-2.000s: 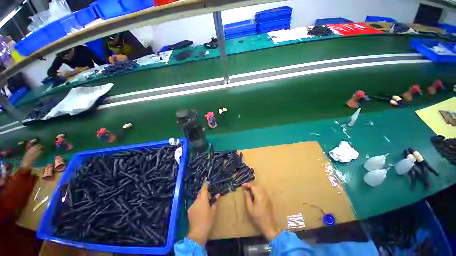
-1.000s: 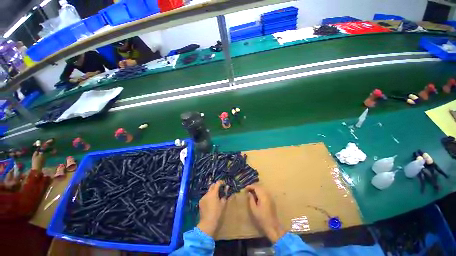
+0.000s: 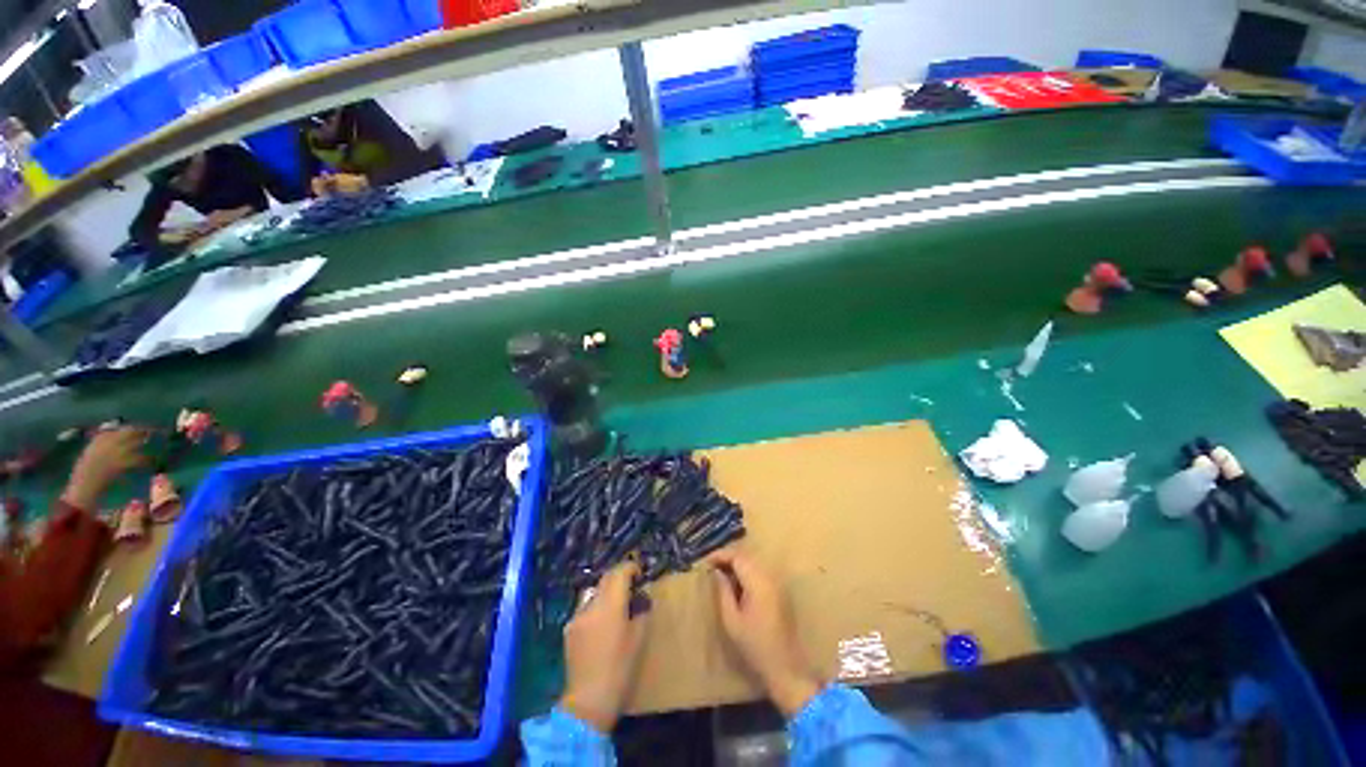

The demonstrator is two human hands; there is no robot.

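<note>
A heap of black limb parts [image 3: 652, 507] lies on the left part of the cardboard mat [image 3: 854, 525]. My left hand [image 3: 604, 637] is at the heap's near edge, with a dark part showing at its fingertips. My right hand [image 3: 757, 614] is just right of it over the mat, its thumb and fingertips close together. Whether it holds anything is too small to tell. The blue plastic tote [image 3: 524, 599], full of black parts, stands left of my left hand.
A black bottle [image 3: 554, 382] stands behind the tote. Right of the mat are white squeeze bottles [image 3: 1097, 525], a crumpled white tissue [image 3: 1004, 451] and joined limb pieces [image 3: 1231, 502]. A blue cap [image 3: 962, 650] is at the mat's near right. Red-topped figure parts [image 3: 671, 352] stand on the conveyor [image 3: 869, 300]. A neighbour works at left.
Both hands have stayed near the heap's front edge with small finger movements. Figure parts on the belt have shifted rightward. The camera view has swung slightly.
</note>
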